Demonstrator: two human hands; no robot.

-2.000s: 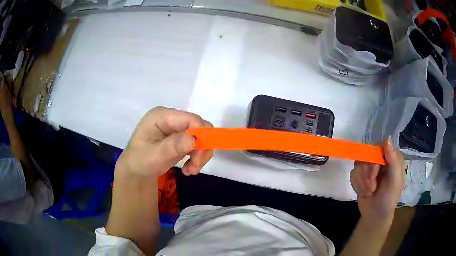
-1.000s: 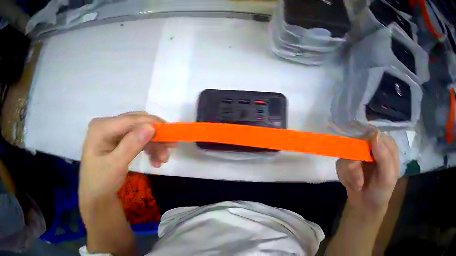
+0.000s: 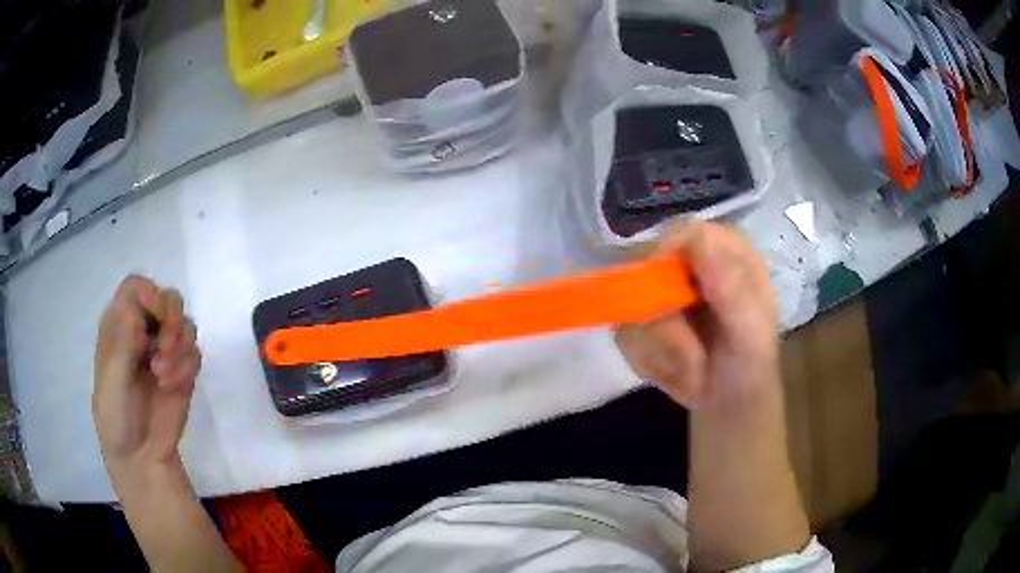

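An orange carry strap [image 3: 470, 319] hangs in the air over the white sheet. My right hand [image 3: 705, 319] holds its right end; its left end, with a hole, is free. A black power bank [image 3: 392, 293] lies below the strap with its port face up, one port red, on a whitish wrap. The strap hides part of that face. My left hand [image 3: 151, 341] is left of the power bank, off the strap, with curled fingers. A small dark spot shows between its fingers; I cannot tell whether it is a held thing.
Wrapped units [image 3: 677, 168] stand at the back right, and another wrapped stack [image 3: 442, 78] at the back centre. A yellow parts tray [image 3: 263, 56] is at the back left. Units with orange straps [image 3: 891, 123] stand far right. Orange straps [image 3: 268, 537] lie below the bench edge.
My left hand has let go of the strap and moved away from it. My right hand still holds the other end. The view has shifted to the right, showing more wrapped units.
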